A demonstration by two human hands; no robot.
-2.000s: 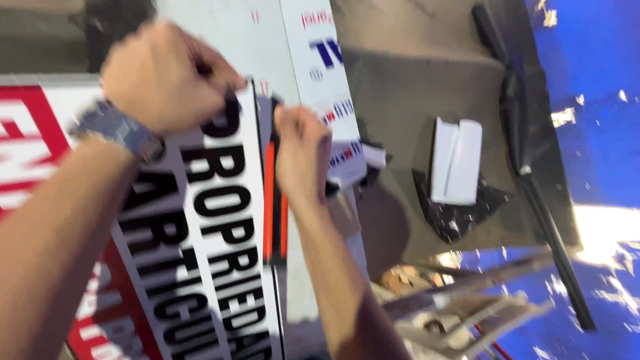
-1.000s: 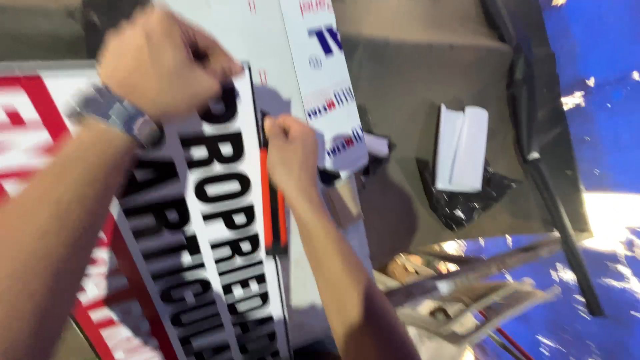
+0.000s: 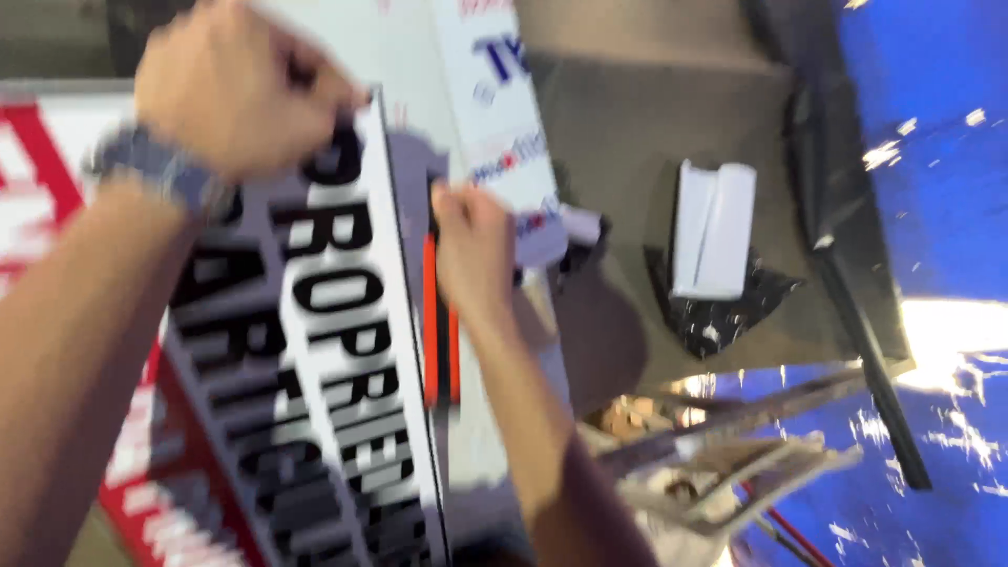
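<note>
A white and red sign panel with large black lettering [image 3: 346, 291] lies under my hands, a thin dark strip along its right edge. My left hand [image 3: 236, 87], with a watch on its wrist, pinches the panel's upper right corner; what its fingertips hold is blurred. My right hand [image 3: 476, 244] is closed on the dark upper end of a tool with orange and black handles [image 3: 441, 331], just right of that edge. The tool's exact kind cannot be told. Beneath both is a pale board [image 3: 480, 441].
A printed white sheet [image 3: 504, 126] lies right of the panel. Farther right, a folded white piece [image 3: 713, 228] rests on black plastic [image 3: 709, 327] over a dark cover. A long black tube [image 3: 882, 386] hangs over blue sheeting [image 3: 945, 197]. A worn frame [image 3: 732, 425] stands at lower right.
My right hand and the orange-handled tool have moved a little down along the panel's edge since the earliest frame. My left hand stays at the corner.
</note>
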